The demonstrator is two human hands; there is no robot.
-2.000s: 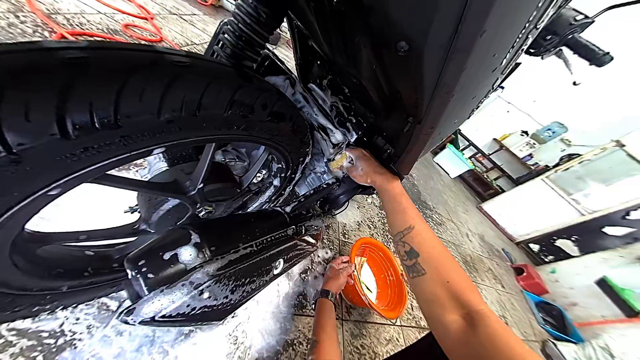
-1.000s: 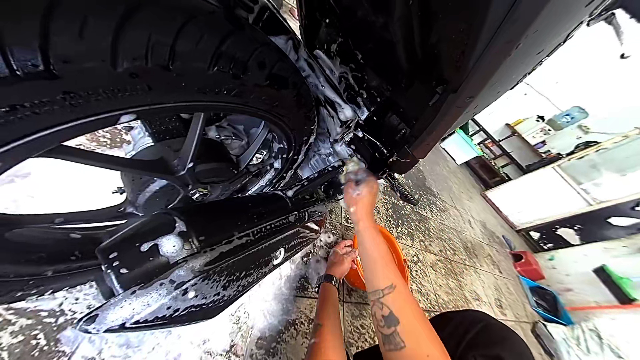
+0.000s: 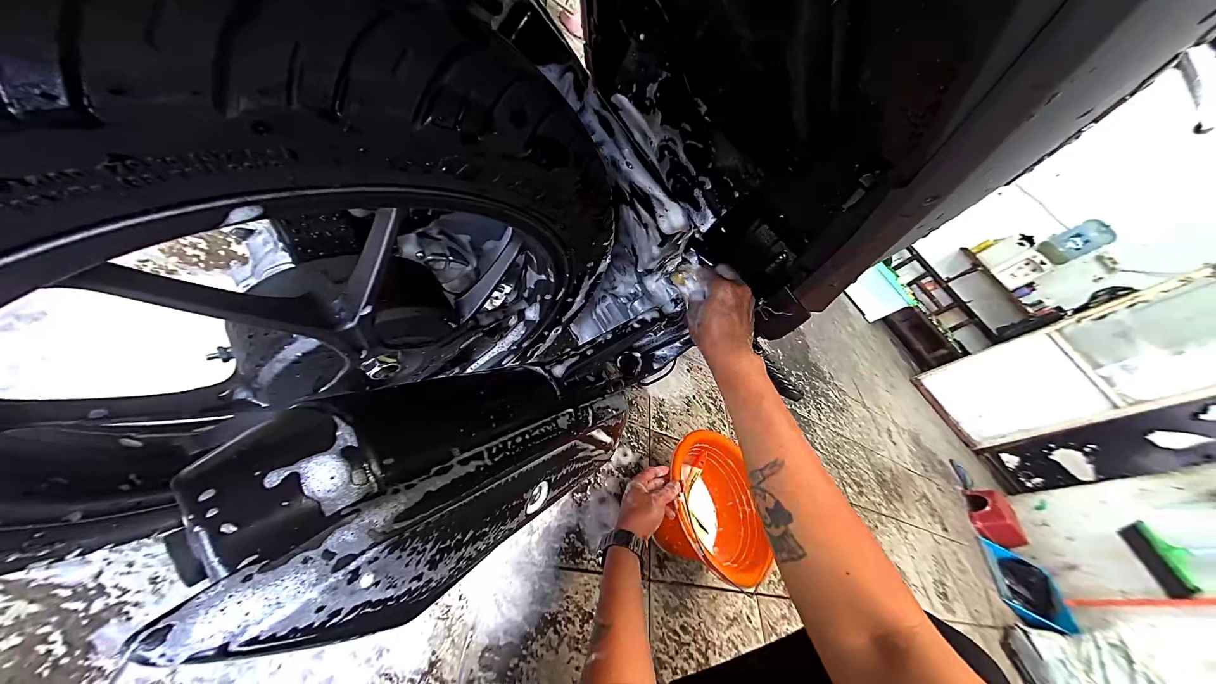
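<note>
My left hand [image 3: 647,501], with a watch on the wrist, grips the rim of an orange plastic basin [image 3: 741,513] above the tiled floor. In my right hand [image 3: 722,313] is a foamy, yellowish sponge [image 3: 686,277], mostly hidden by the fingers and suds. It is pressed against the soapy engine area [image 3: 622,294] of a motorcycle, just beside the rear wheel. The black tire [image 3: 380,104] and spoked rim [image 3: 218,304] fill the upper left. Below the wheel, white foam streaks the black exhaust muffler [image 3: 399,513].
A dark body panel [image 3: 950,123] of the motorcycle overhangs my right hand. The tiled floor [image 3: 883,475] is wet and speckled. At the right are a white cabinet [image 3: 1026,399], a red container [image 3: 994,518], a blue bin [image 3: 1031,584] and a green-backed brush [image 3: 1164,559].
My right hand has stayed by the engine area, shifting a little over it. My left hand keeps its hold on the basin. The view has moved somewhat closer to the wheel.
</note>
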